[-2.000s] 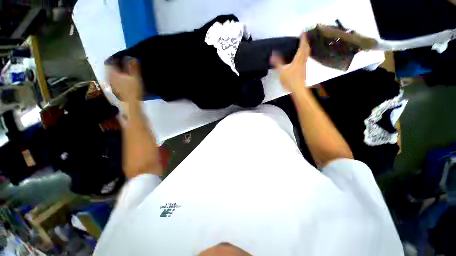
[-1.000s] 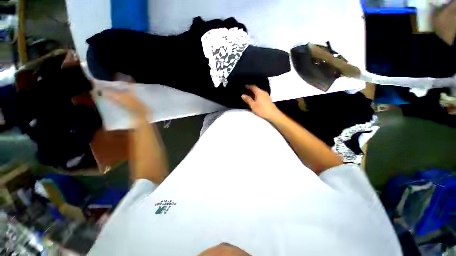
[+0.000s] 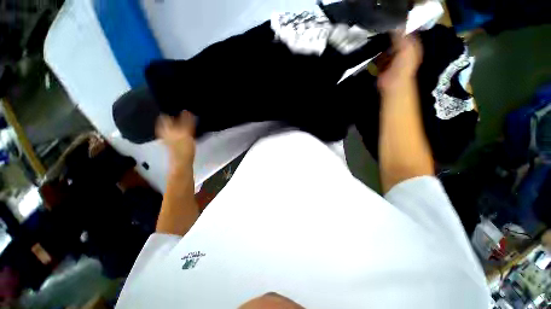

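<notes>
A black garment (image 3: pixel 241 84) lies stretched over the padded grey pressing form on the white table. Its white lace trim (image 3: pixel 301 30) is at the far edge, partly folded. The rounded grey end of the form (image 3: pixel 135 114) sticks out at the left. My left hand (image 3: pixel 176 128), blurred, is at the garment's near left edge beside that end; its grip is unclear. My right hand (image 3: pixel 400 63), blurred, is at the garment's right part; it seems to hold black fabric, but the fingers are not clear.
A blue strip (image 3: pixel 125 39) crosses the white table (image 3: pixel 72 54) at the left. A black garment pile with white lace (image 3: pixel 450 87) hangs at the table's right. Dark clothing (image 3: pixel 78 223) lies below left. A blue item (image 3: pixel 525 130) is at the far right.
The garment has shifted right along the form, baring its left end. My right hand has moved up and right, and my left hand is now at the garment's left edge. The view has turned.
</notes>
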